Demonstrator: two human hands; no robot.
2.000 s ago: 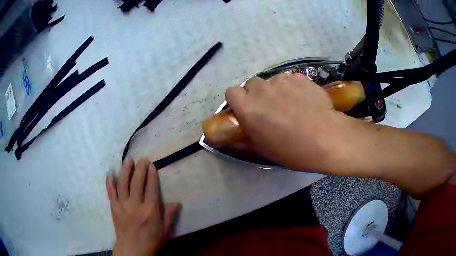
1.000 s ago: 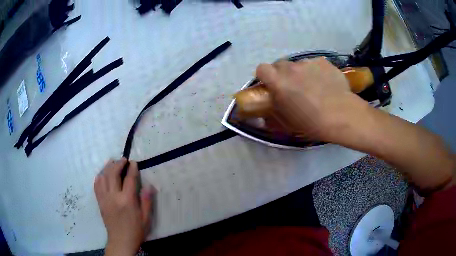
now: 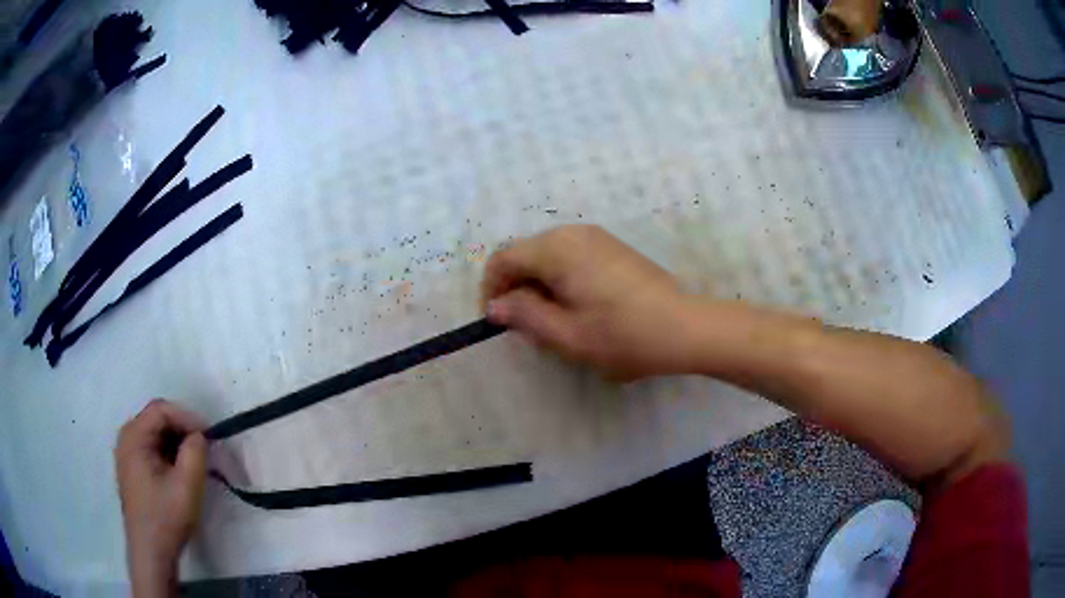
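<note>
A narrow dark fabric strap (image 3: 362, 380) lies between my two hands over the white table. My left hand (image 3: 164, 467) pinches it at its joined end, which the fingers hide. My right hand (image 3: 561, 298) grips the end of one arm, and that arm runs straight between the hands. The other arm of the strap curves from my left hand and lies on the table nearer to me, its end loose. The steam iron (image 3: 853, 58) stands at the upper right, away from both hands, its handle partly cut off by the picture's top edge.
The white cloth-covered table (image 3: 654, 140) has lint specks. A fan of dark strips (image 3: 140, 234) lies at the left beside a clear plastic bag (image 3: 88, 187). A dark pile (image 3: 321, 18) is at the far edge. A round white base (image 3: 864, 555) stands on the speckled floor at the lower right.
My right hand has let go of the iron, now at the upper right, and taken hold of a strap arm. My left hand moved left with the joined end. The loose arm now lies nearer to me.
</note>
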